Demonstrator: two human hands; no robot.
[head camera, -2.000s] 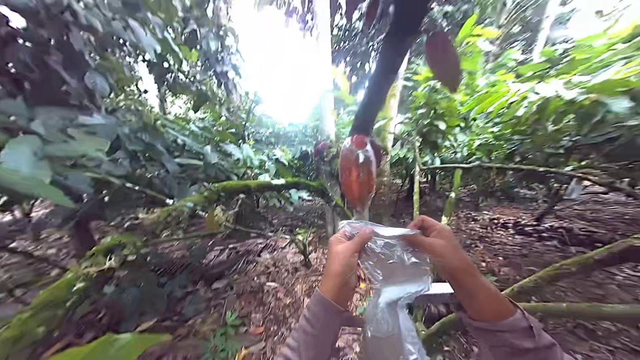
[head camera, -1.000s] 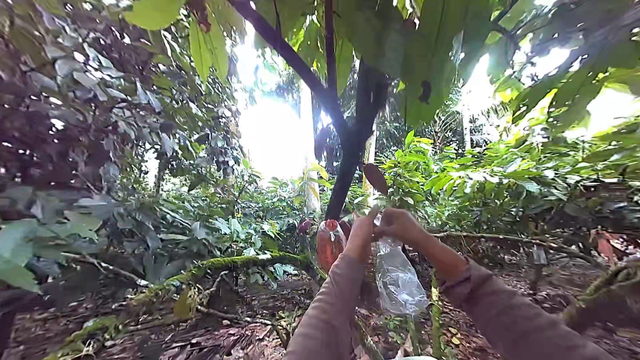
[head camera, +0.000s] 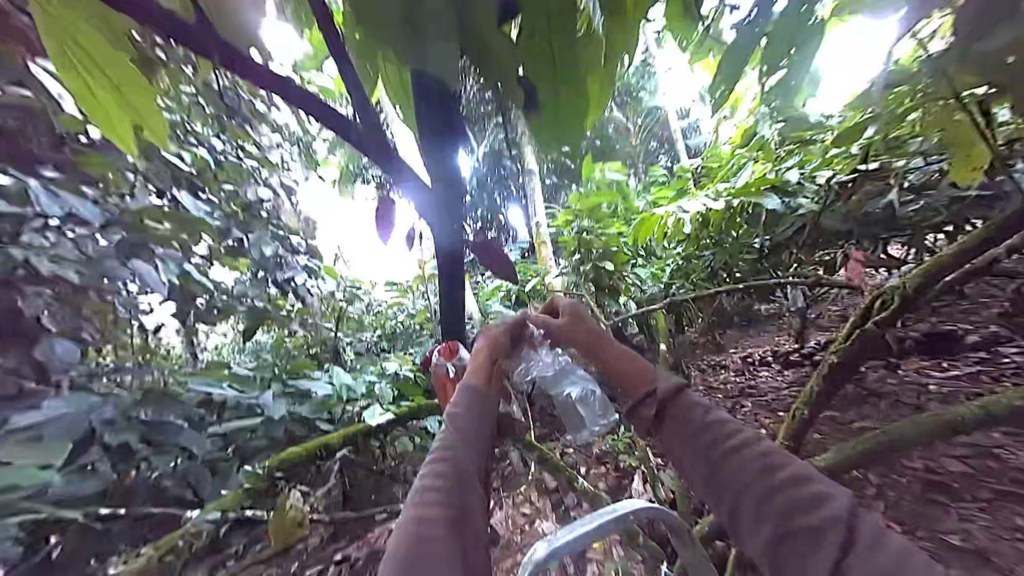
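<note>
Both hands meet at the middle of the head view, at the gathered top of a clear plastic bag. My left hand is blurred, its fingers closed at the bag's top. My right hand pinches the same top from the right, and the bag hangs down below it. Just left of my left wrist, a reddish cacao pod wrapped in clear plastic sits beside the dark tree trunk, partly hidden by my sleeve. Above the hands is a bare dark red cacao pod.
A pale curved metal bar rises at the bottom centre. Mossy branches cross at the left and right, low over leaf litter. Large green leaves hang overhead. A smaller pod is left of the trunk.
Two seconds ago the hands held the bag's edge apart below the wrapped pod; now they are together at its gathered top, to the pod's right. The view has tilted upward.
</note>
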